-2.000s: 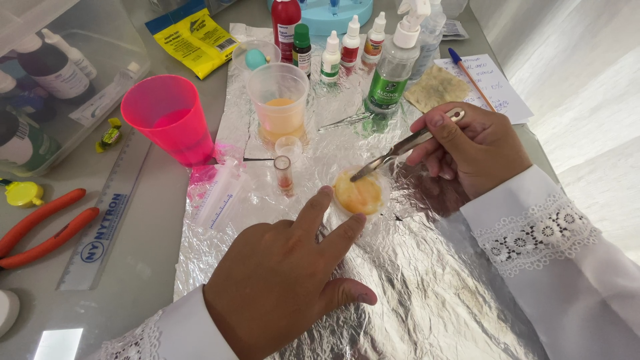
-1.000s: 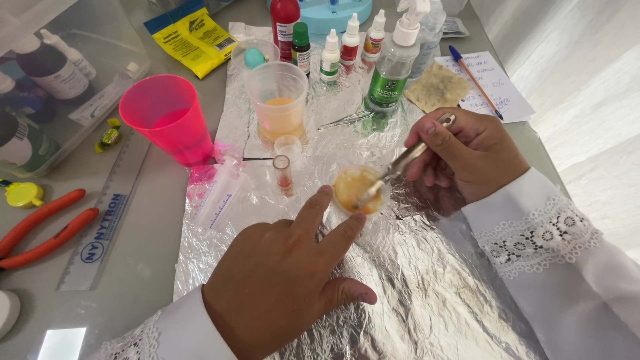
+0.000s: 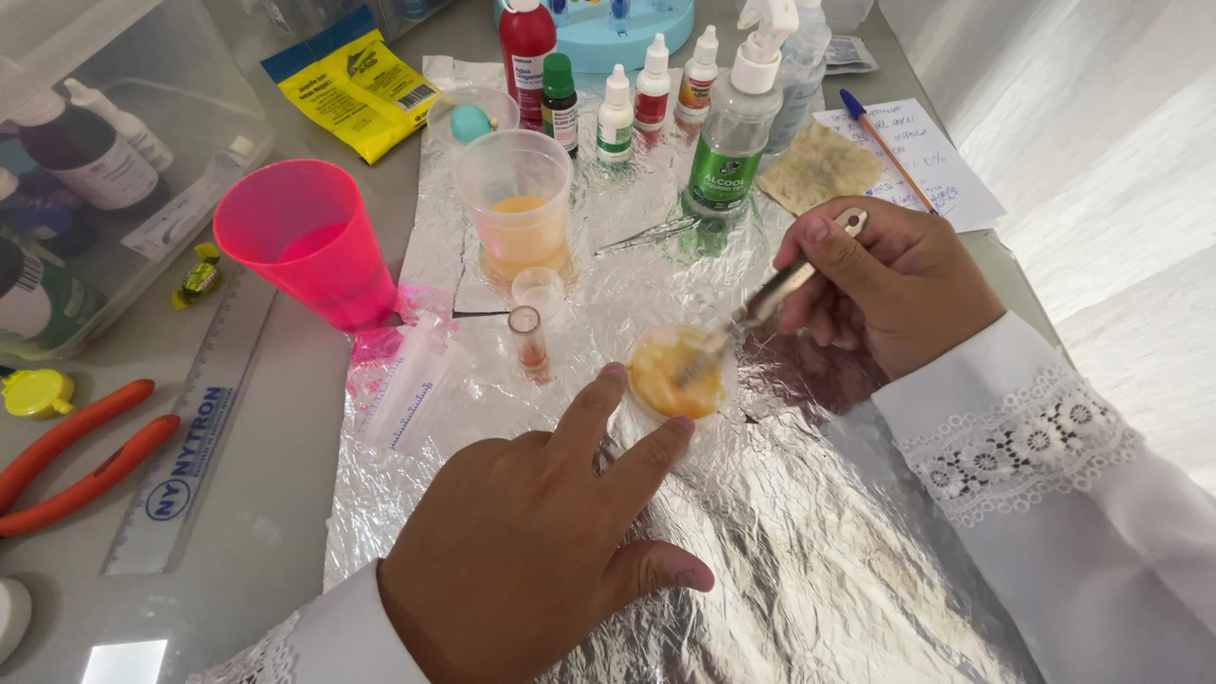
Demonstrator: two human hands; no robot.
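Observation:
My right hand (image 3: 874, 285) grips the handle of a metal fork (image 3: 774, 294), whose blurred tines are in a small round dish (image 3: 676, 372) of yellow-orange mixture. Two fingers of my left hand (image 3: 537, 532) touch or nearly touch the dish's near edge; its thumb is spread and it grips nothing. A small clear vial (image 3: 528, 342) with reddish liquid stands left of the dish. Behind it is a clear plastic cup (image 3: 518, 204) of orange liquid. A pink cup (image 3: 309, 242) stands at the left, near a clear graduated plastic piece (image 3: 408, 389).
Aluminium foil (image 3: 807, 532) covers the table. At the back stand a spray bottle (image 3: 727, 142), a red bottle (image 3: 525, 57) and several small bottles. A pen (image 3: 888, 147) lies on paper at the right. Orange-handled pliers (image 3: 90, 465) and a ruler (image 3: 180, 456) lie at the left.
The fork has shifted about within the dish, and the right hand has moved slightly with it. The left hand has stayed in place.

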